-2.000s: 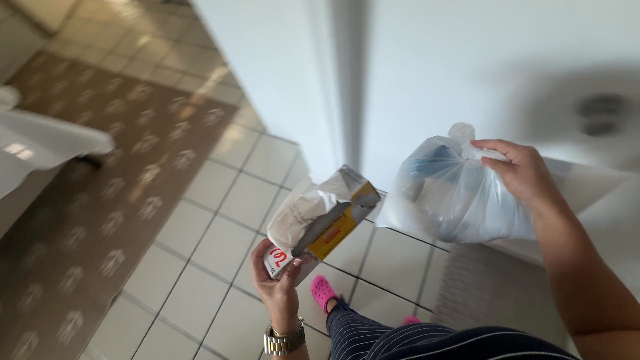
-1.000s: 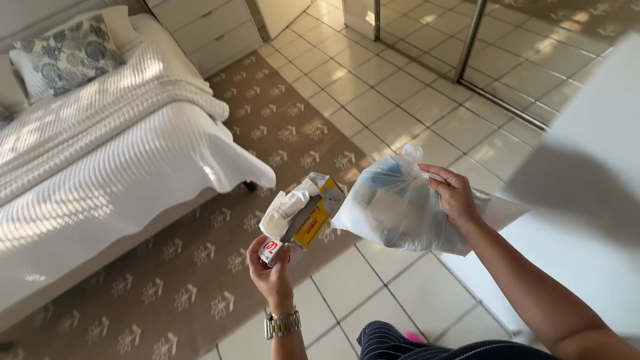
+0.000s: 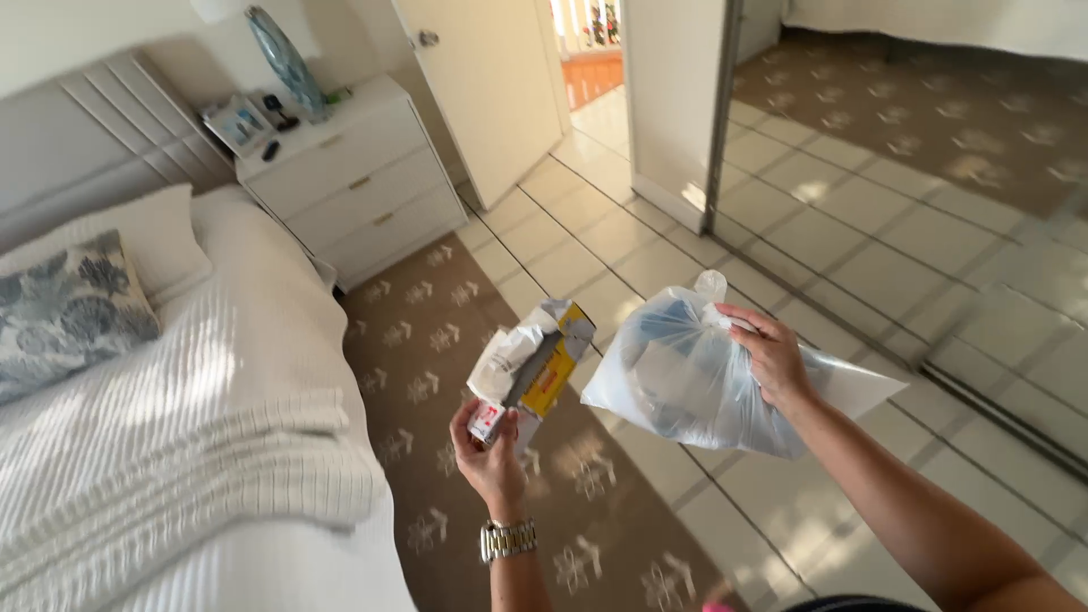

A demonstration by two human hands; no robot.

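Note:
My left hand [image 3: 491,450], with a metal watch on its wrist, grips the lower end of an opened yellow and grey cardboard box [image 3: 548,365]. White plastic film [image 3: 510,353] bulges out of the box's opening. To the right, my right hand [image 3: 769,353] pinches the gathered neck of a translucent white plastic bag [image 3: 688,382]. The bag hangs full, and bluish and pale contents show dimly through it; what they are I cannot tell. Box and bag are apart, both held above the floor.
A bed [image 3: 212,382] with a ribbed white cover stands at the left. Beyond it are a white chest of drawers [image 3: 357,183] and an open door [image 3: 484,93]. Mirrored sliding doors [image 3: 858,195] line the right. A brown patterned rug [image 3: 510,527] lies on the tiled floor [image 3: 748,501].
The view has swung from the white wall to the bedroom, with the chest and doorway now showing. Both hands keep their holds on the box and the bag.

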